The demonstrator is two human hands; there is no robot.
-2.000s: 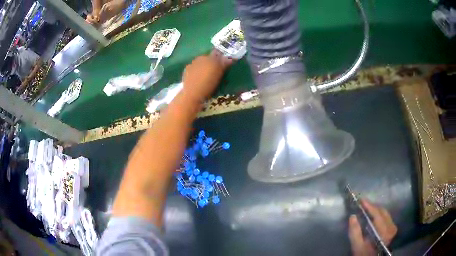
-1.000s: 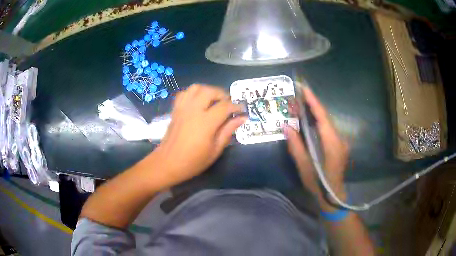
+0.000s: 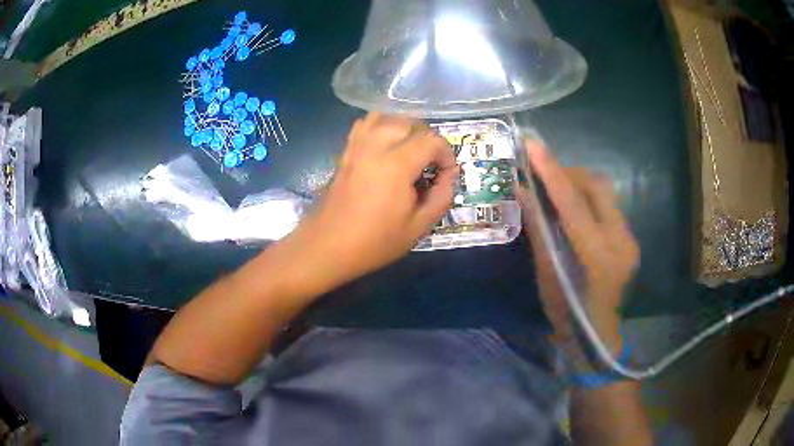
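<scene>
The open white socket housing [image 3: 489, 218] lies in front of me, its green circuit board [image 3: 493, 179] and coloured parts facing up. My left hand [image 3: 392, 187] covers its left part, with thumb and fingers curled close together over the inside; what they pinch is hidden. My right hand [image 3: 588, 222] is blurred at the housing's right edge, closed around the soldering iron, whose tip I cannot make out. The iron's pale cord [image 3: 579, 327] loops below the hand and off to the right. A bagged white cord [image 3: 213, 209] lies left of my left hand.
The clear extraction hood [image 3: 461, 65] hangs just beyond the housing. Loose blue discs [image 3: 225, 109] with wire legs lie at upper left. White units [image 3: 26, 209] are stacked at the left edge. A cardboard tray [image 3: 696, 165] with a silvery heap [image 3: 740, 239] is at right.
The housing came from the far green strip to in front of me. Since one second ago, my left hand has moved further over it, fingers curled inward. My right hand stays at its right side.
</scene>
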